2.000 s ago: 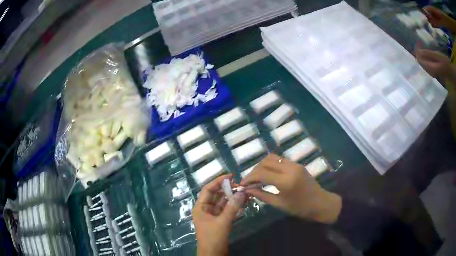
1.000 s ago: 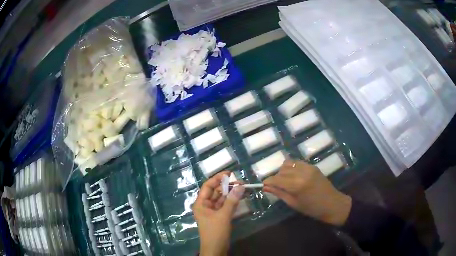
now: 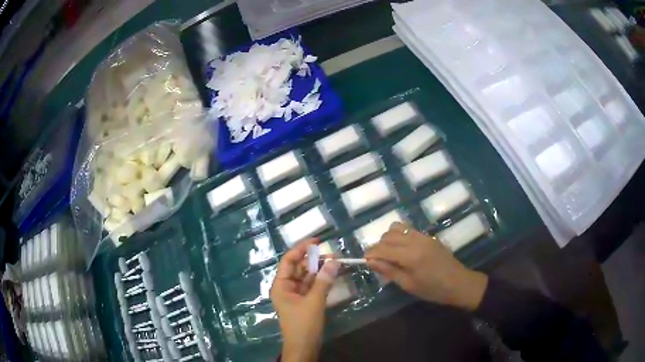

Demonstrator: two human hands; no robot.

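Note:
My left hand (image 3: 303, 290) pinches a small white fitting (image 3: 313, 259) between thumb and fingers, over the near part of the clear blister tray (image 3: 240, 244). My right hand (image 3: 417, 265) holds the right end of a thin white stem part (image 3: 348, 261). The stem lies level between both hands, its left end at my left thumb and fingertips. Whether it sits inside the fitting is hard to tell. White housings (image 3: 368, 196) lie in rows in the tray pockets. Some left pockets hold no housing.
A clear bag of cream parts (image 3: 134, 177) lies left. A blue bin (image 3: 311, 124) with loose white flakes (image 3: 258, 85) is beyond the tray. White blister trays (image 3: 523, 106) are stacked right. A stem tray (image 3: 159, 311) and a filled tray stack (image 3: 53, 290) stand lower left.
My hands have drawn apart since two seconds ago, and the stem now shows between them. Over the last second they barely moved. The other person's hands at the upper right have left view.

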